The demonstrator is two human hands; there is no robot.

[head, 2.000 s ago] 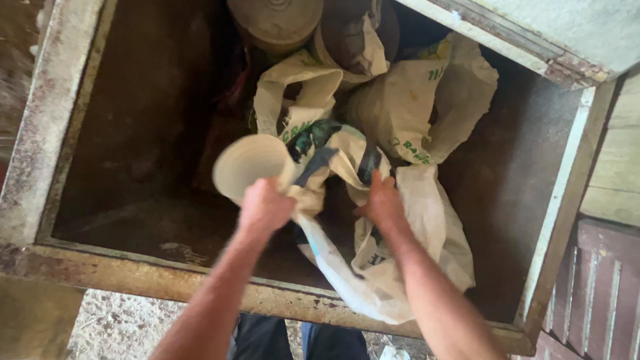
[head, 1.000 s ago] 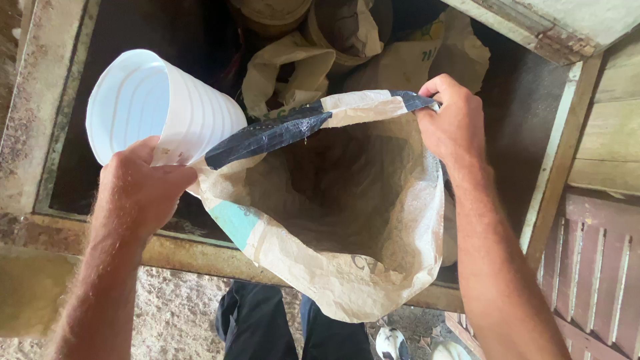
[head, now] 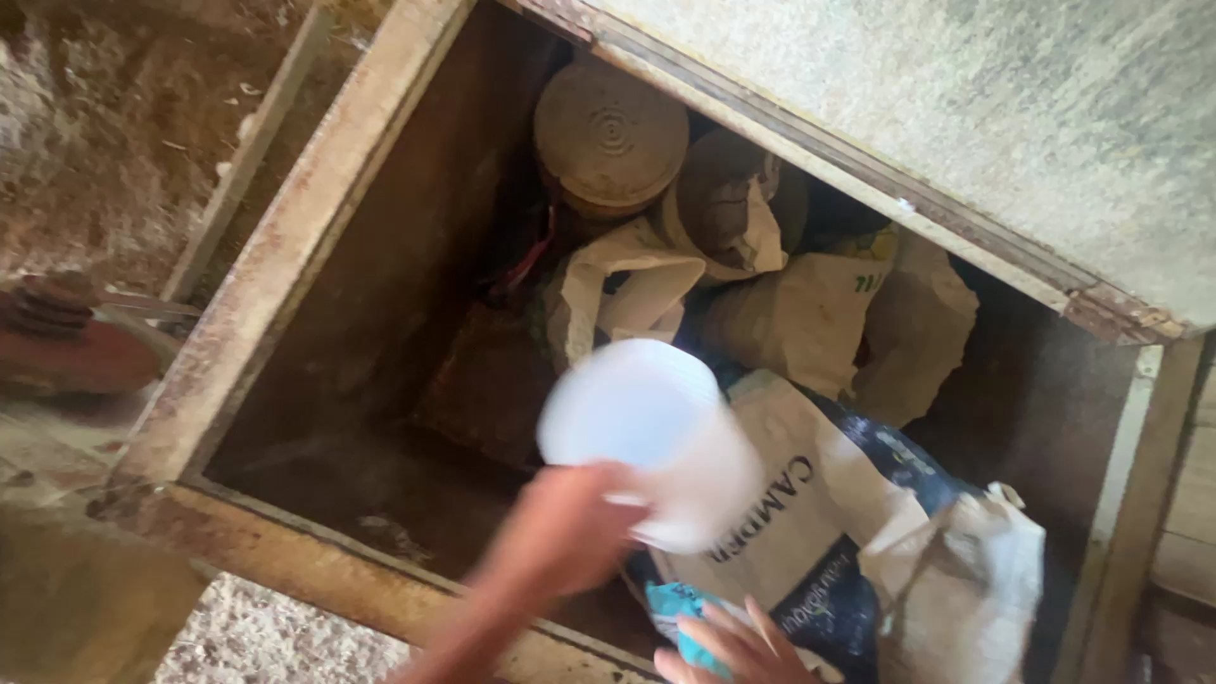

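Note:
A white plastic tub (head: pixel 655 418), blurred by motion, is gripped at its rim by my left hand (head: pixel 579 522) above the inside of a large chest. At the lower edge of the view my right hand (head: pixel 731 646) rests with spread fingers on the turquoise corner of a paper feed sack (head: pixel 760 475). The sack is cream and dark blue, bears writing, and lies slanted along the front right of the chest. Its crumpled end (head: pixel 959 570) points right. Whether my right fingers pinch the sack cannot be told.
The chest has a rusty, worn rim (head: pixel 313 560). Inside at the back stand a lidded round bucket (head: pixel 613 133), a second container (head: pixel 722 209) with torn paper, an open paper sack (head: pixel 617 285) and further sacks (head: pixel 817 313). A raised pale lid (head: pixel 950 114) borders the back right.
The feed sack, held up with its mouth open one second ago, now lies in the chest. My left hand has carried the tub over the chest. The view has shifted and turned.

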